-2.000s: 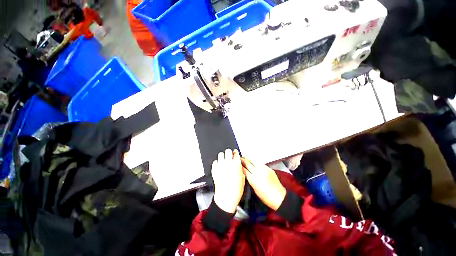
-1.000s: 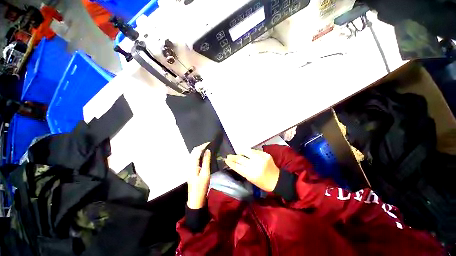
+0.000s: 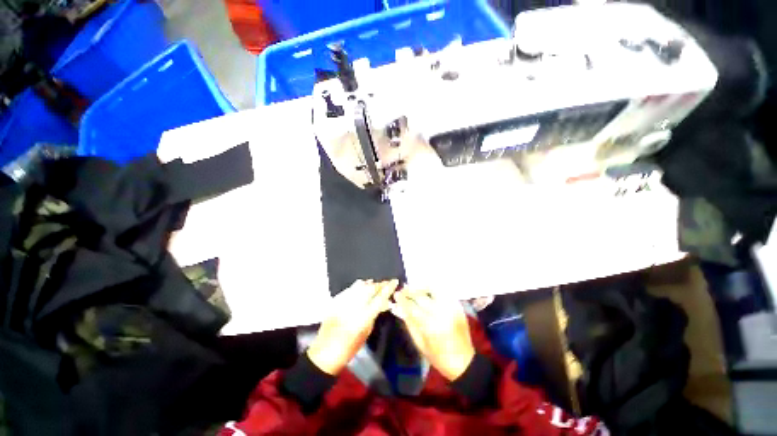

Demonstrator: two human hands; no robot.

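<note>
A plain black cut panel point(image 3: 362, 238) lies flat on the white sewing table, its far end under the presser foot and needle point(image 3: 388, 183) of the white sewing machine point(image 3: 545, 111). My left hand point(image 3: 351, 324) and my right hand point(image 3: 434, 328) are side by side at the panel's near end, by the table's front edge. Fingers of both hands hold the panel's near right edge, with the fingertips nearly touching. The part of the fabric under my fingers is hidden.
A heap of black and camouflage pieces point(image 3: 111, 281) covers the left, one black strip point(image 3: 209, 173) reaching onto the table. Blue crates point(image 3: 153, 98) stand behind and left. A cardboard box point(image 3: 703, 341) with dark fabric point(image 3: 626, 358) is at lower right.
The view has swung, showing more of the machine again. Since one second ago, my hands have come together at the panel's near edge, and more of the panel lies flat between them and the needle.
</note>
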